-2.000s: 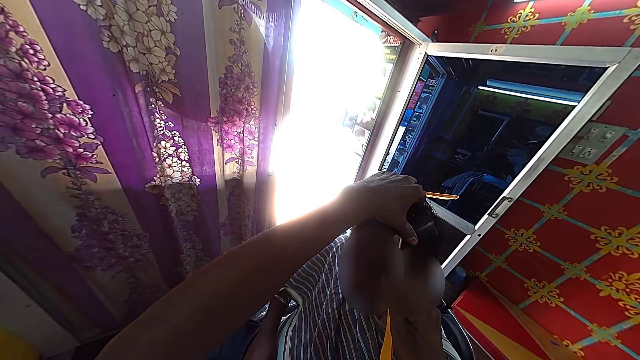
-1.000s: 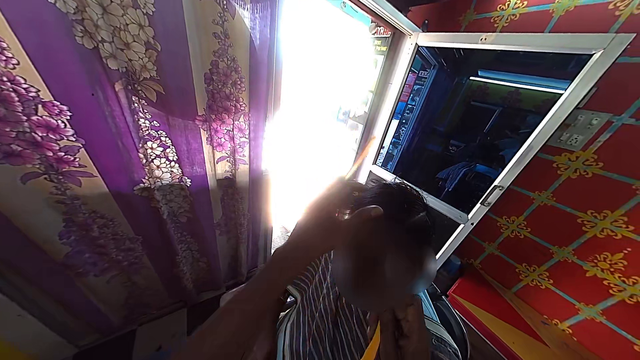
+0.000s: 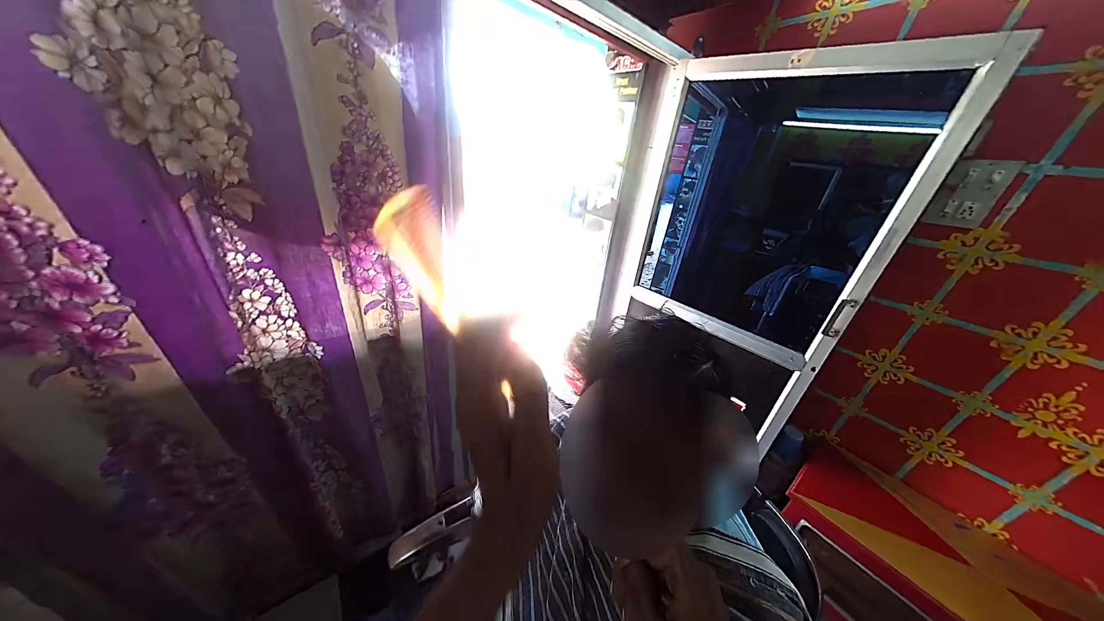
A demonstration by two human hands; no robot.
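My left hand [image 3: 504, 388] is raised in front of the bright doorway, left of a seated person's head. It is closed on a thin orange-yellow object [image 3: 418, 254], blurred by motion, whose far end points up and left; a bit of orange also shows between the fingers. The seated person's dark hair [image 3: 668, 349] is right of my hand, apart from it. Dark fingers [image 3: 664, 586] show below the person's chin at the bottom edge; I cannot tell whether they belong to my right hand. The person wears a striped garment [image 3: 561, 569].
A purple floral curtain [image 3: 285, 259] hangs at left. Behind the person stands a white-framed door with dark glass [image 3: 802, 198]. The red patterned wall [image 3: 992, 345] bears a switch panel [image 3: 972, 192]. A metal armrest [image 3: 431, 530] is low at left, and a red and yellow counter [image 3: 914, 535] at lower right.
My left hand was at the person's hair before; it has moved left and away from the head, with the orange-yellow object now pointing up and left.
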